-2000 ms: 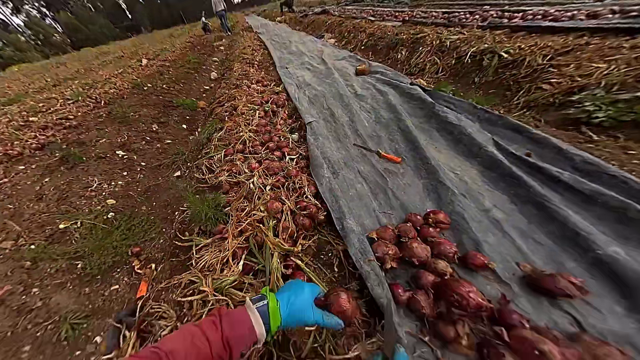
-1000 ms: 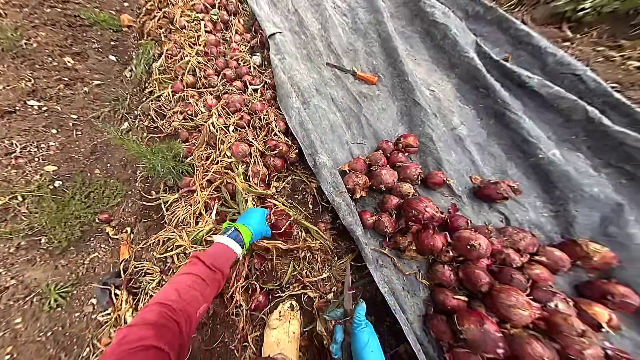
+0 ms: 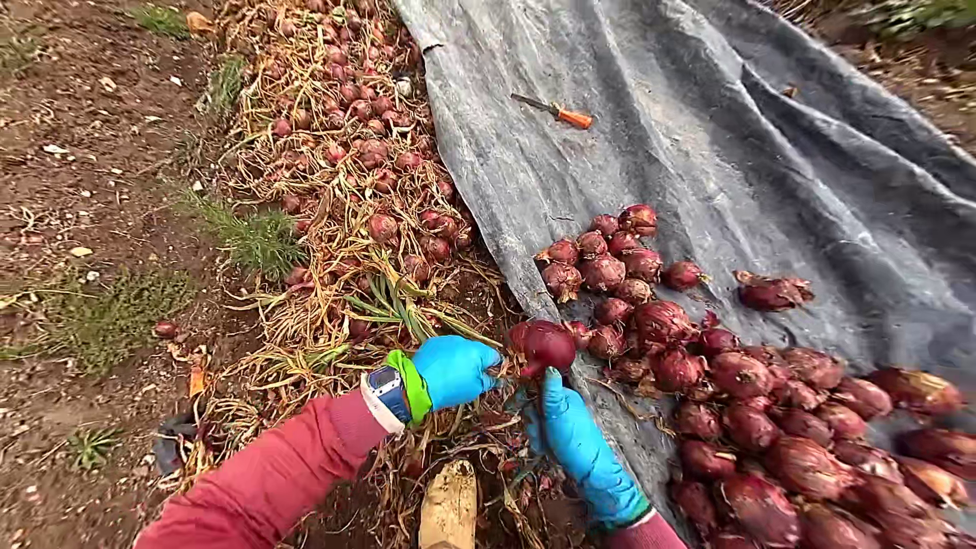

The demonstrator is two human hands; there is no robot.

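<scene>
My left hand point(image 3: 456, 371), in a blue glove with a green band and a watch at the wrist, is closed on the dry leaves of a red onion point(image 3: 543, 347). Beside the onion's underside is my right hand point(image 3: 576, 442), also blue-gloved, its thumb up against the bulb. What its fingers hold is hidden; a knife showed there in the earlier view. The onion is level with the edge of a grey fabric sheet point(image 3: 496, 183). Trimmed red onions point(image 3: 751, 427) lie heaped on the sheet, right of my hands. Onions with dry tops point(image 3: 381, 229) lie in a row on the soil.
A knife with an orange handle point(image 3: 573, 117) lies on the sheet farther up. A single onion point(image 3: 773, 291) lies apart from the heap. Below my hands is a tan boot toe point(image 3: 448, 507). Green weeds point(image 3: 255, 240) grow in the brown soil at left.
My left hand has lifted an onion from the row and brought it right, to my right hand. The right hand has moved up to meet it. The view has tilted down since the first frame.
</scene>
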